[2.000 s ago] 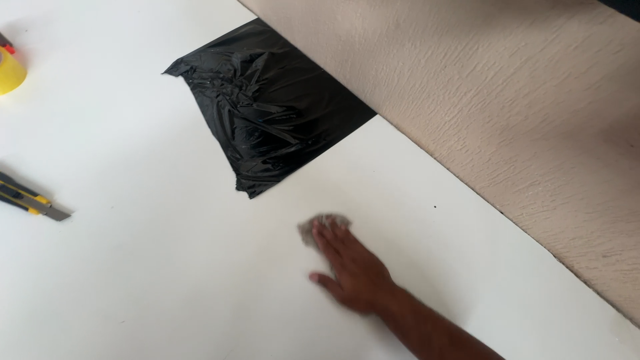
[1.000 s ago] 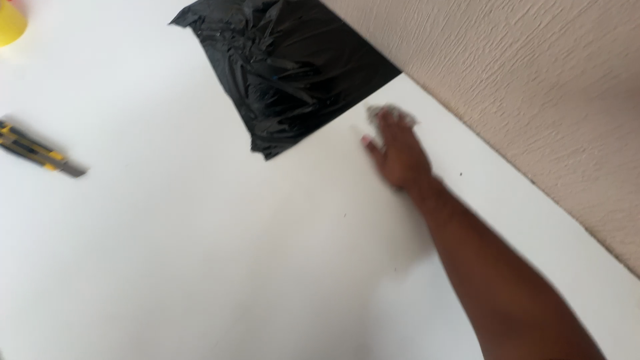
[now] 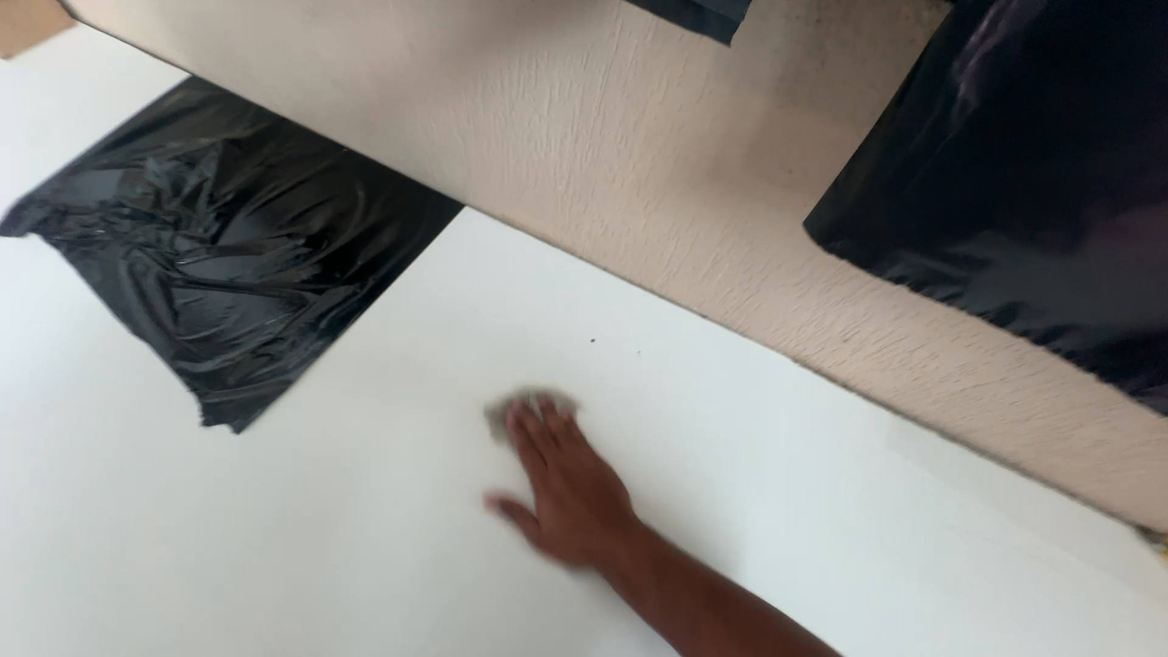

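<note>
My right hand (image 3: 570, 493) lies palm down near the middle of the head view, its fingertips pressed on a small greyish wad or pad (image 3: 497, 415) against the white surface (image 3: 365, 529). The fingers are stretched out, with the thumb apart, and the hand is a little blurred. What the wad is made of cannot be told. Up and to the left of the hand, a wrinkled black plastic sheet (image 3: 265, 237) lies on the white surface and reaches the wall. My left hand is out of view.
A beige textured wall (image 3: 639, 182) runs diagonally along the white surface's far edge. Dark glossy plastic (image 3: 1022, 201) hangs over the wall at the right, with another dark piece (image 3: 698, 16) at the top. A brown piece (image 3: 32, 26) shows at the top left corner.
The view has swung right, bringing the hanging dark plastic in and taking the utility knife out. My right hand has moved away from the black sheet's corner and the wall, still on the wad.
</note>
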